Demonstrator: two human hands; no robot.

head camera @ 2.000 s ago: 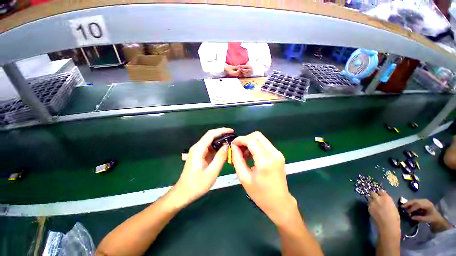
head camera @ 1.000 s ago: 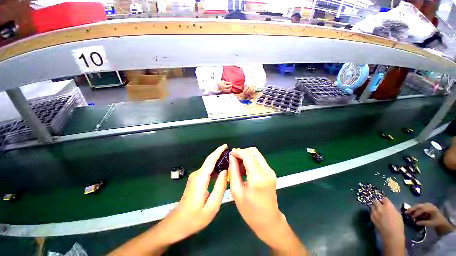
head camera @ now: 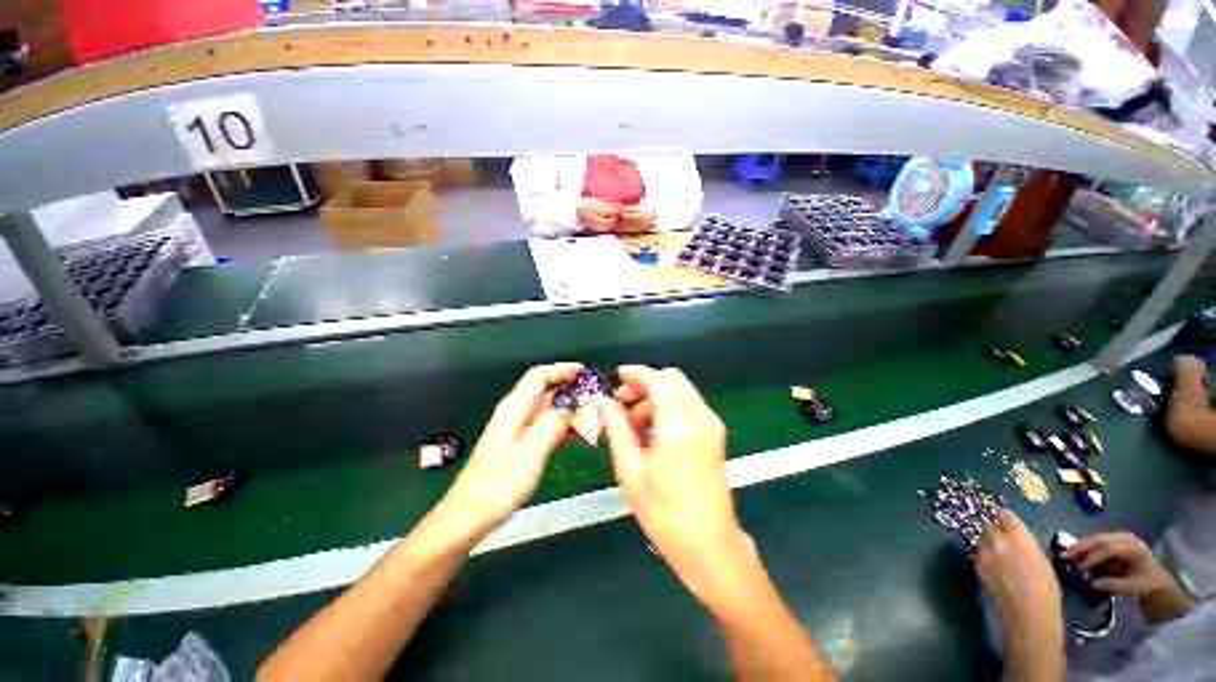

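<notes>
A black part-built unit (head camera: 583,392) with a pale tab at its lower side is held up over the belt at the middle of the view. My left hand (head camera: 514,446) grips its left side between thumb and fingers. My right hand (head camera: 671,446) has its thumb and fingers at the right side of the unit and on the tab. The fingertips hide part of the unit. Any small piece between the fingers is too small to tell.
Black units (head camera: 440,452) lie spaced on the green belt (head camera: 334,500), behind the white strip (head camera: 800,462). At right, a neighbour's hands (head camera: 1020,573) work by a dark-silver pile (head camera: 963,508) and a beige pile (head camera: 1028,481). A plastic bag (head camera: 194,662) lies lower left. A person sits opposite.
The unit has been turned in my fingers, so its inner side and pale tab now show. Both hands still hold it. The units on the belt have shifted left in view.
</notes>
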